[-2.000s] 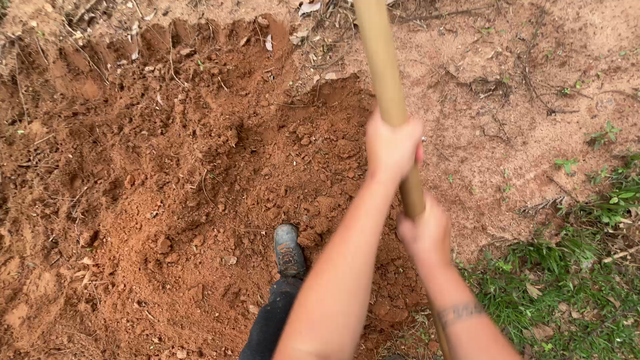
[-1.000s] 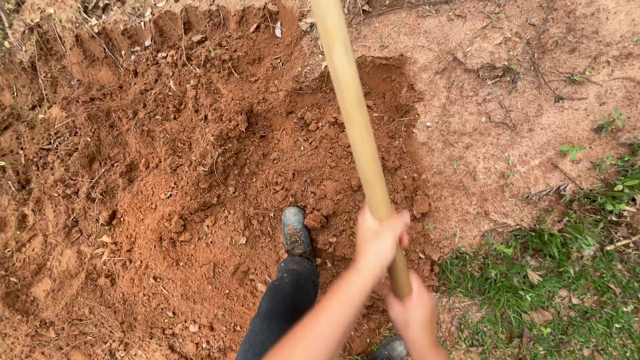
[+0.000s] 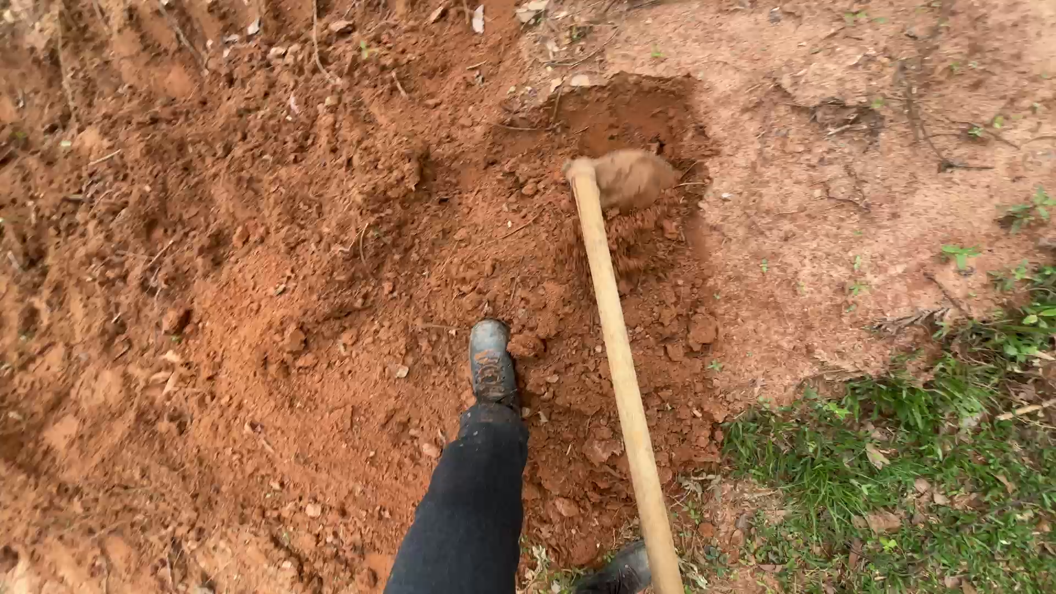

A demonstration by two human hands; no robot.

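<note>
A hoe with a long wooden handle (image 3: 620, 355) runs from the bottom edge up to its soil-coated blade (image 3: 634, 178), which is over the dug red soil near the upper middle. Loose dirt blurs just below the blade. Behind the blade lies a freshly cut hollow (image 3: 631, 111) with a steep edge against the uncut ground. Neither of my hands shows; the lower end of the handle runs out of view at the bottom.
My booted foot (image 3: 492, 363) stands on loose soil left of the handle. Another boot (image 3: 619, 571) shows partly at the bottom edge. Crumbled red earth (image 3: 247, 346) spreads to the left, firmer ground (image 3: 808, 214) lies right, and grass (image 3: 858, 445) grows at lower right.
The hoe's blade has come into view over the dug soil. Both hands, seen on the handle before, have dropped out of view at the bottom.
</note>
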